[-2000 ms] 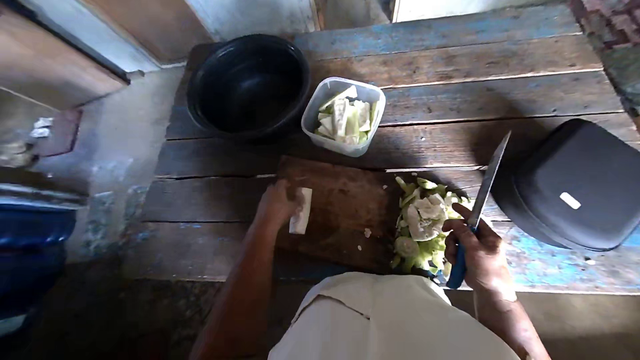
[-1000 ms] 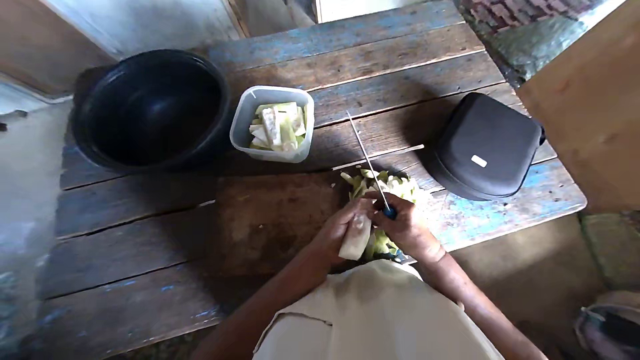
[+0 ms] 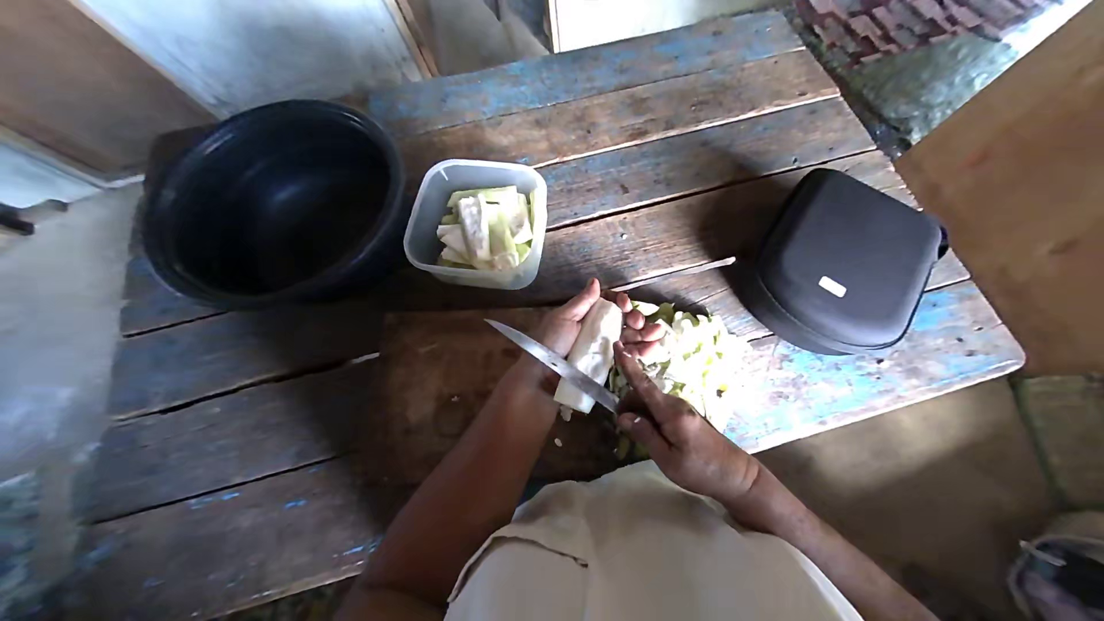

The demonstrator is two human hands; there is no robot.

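My left hand (image 3: 565, 332) cradles a pale, peeled vegetable piece (image 3: 595, 349) above the right part of a dark wooden cutting board (image 3: 431, 388). In my right hand (image 3: 681, 435) is a kitchen knife (image 3: 556, 364), its blade lying across the lower part of the piece and its tip pointing up and left. The knife's handle is mostly hidden by my fingers. Beside my hands, a heap of pale green peelings (image 3: 703, 358) lies at the board's right side. A clear plastic container (image 3: 417, 233) beyond the board holds several cut pieces (image 3: 487, 226).
A large black basin (image 3: 276, 198) stands at the back left of the weathered plank table (image 3: 621, 95). To the right sits a black zippered case (image 3: 845, 259). A thin sliver of wood (image 3: 681, 272) lies between the container and the case. My shirt meets the table's near edge.
Two seconds ago my left hand was on a white piece on the board and my right hand held the knife upright over the peelings. Now the blade lies across a piece in my left hand.
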